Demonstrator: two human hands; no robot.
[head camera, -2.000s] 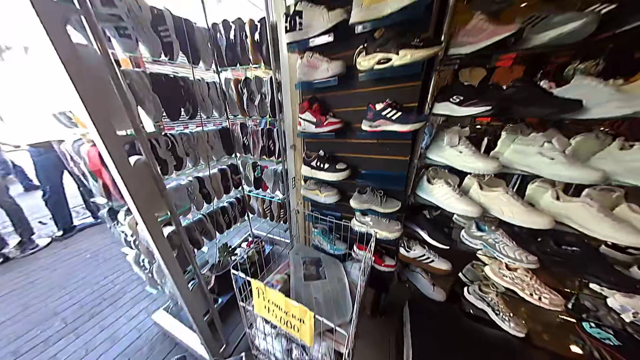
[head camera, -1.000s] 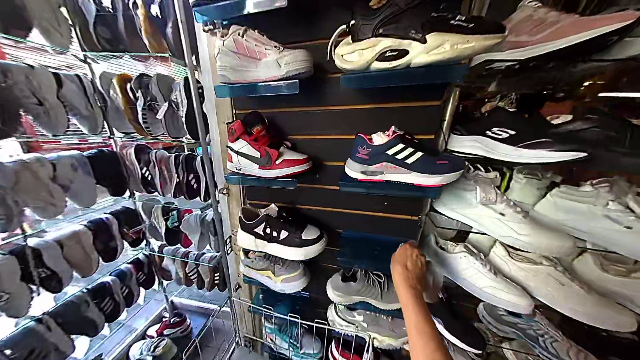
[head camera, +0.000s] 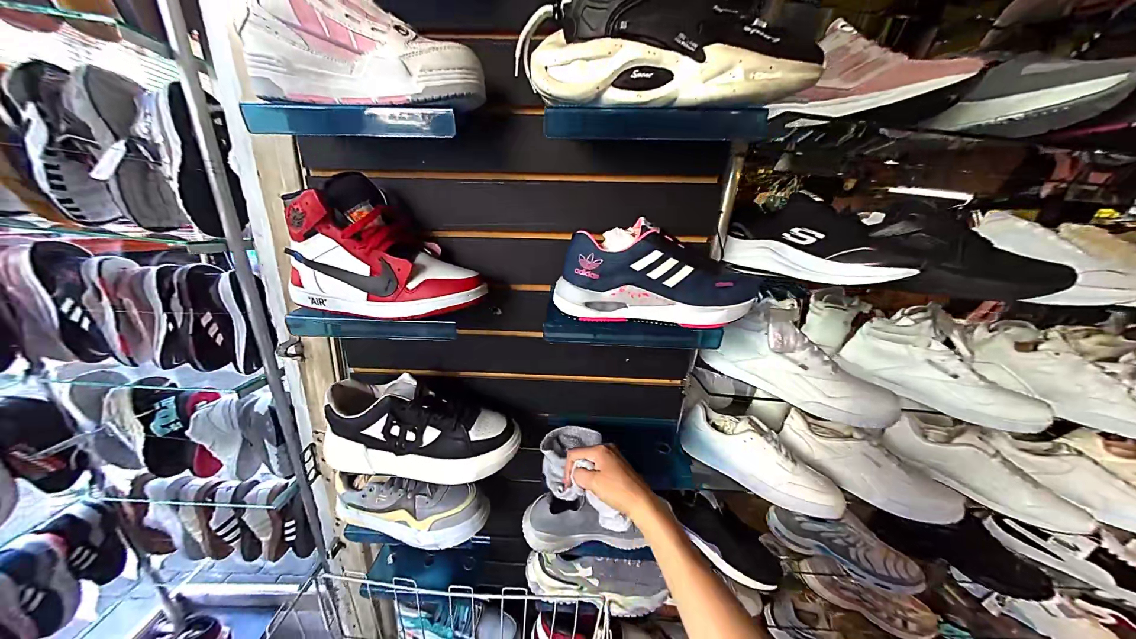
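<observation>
My right hand (head camera: 608, 479) is closed on a crumpled grey cloth (head camera: 566, 453), held in front of a blue shelf (head camera: 639, 444) on the slatwall. Just below the cloth sits a grey sneaker (head camera: 568, 525), partly hidden by cloth and hand. Under it lies a grey and pale green sneaker (head camera: 599, 581). To the left a black and white sneaker (head camera: 422, 430) stands above a grey and yellow one (head camera: 413, 510). Higher up, a navy sneaker with white stripes (head camera: 657, 275) and a red and white high-top (head camera: 377, 257) rest on blue shelves. My left hand is out of view.
A white wire basket (head camera: 461, 596) stands low in front of the wall. Crowded rows of white sneakers (head camera: 941, 373) are at the right. A metal frame post (head camera: 240, 240) and glass shelves full of shoes (head camera: 151, 311) are at the left.
The view has moved closer to the shoe wall. My right hand, absent two seconds ago, came into view at the lower shelf and is now farther left, with the grey cloth plainly visible.
</observation>
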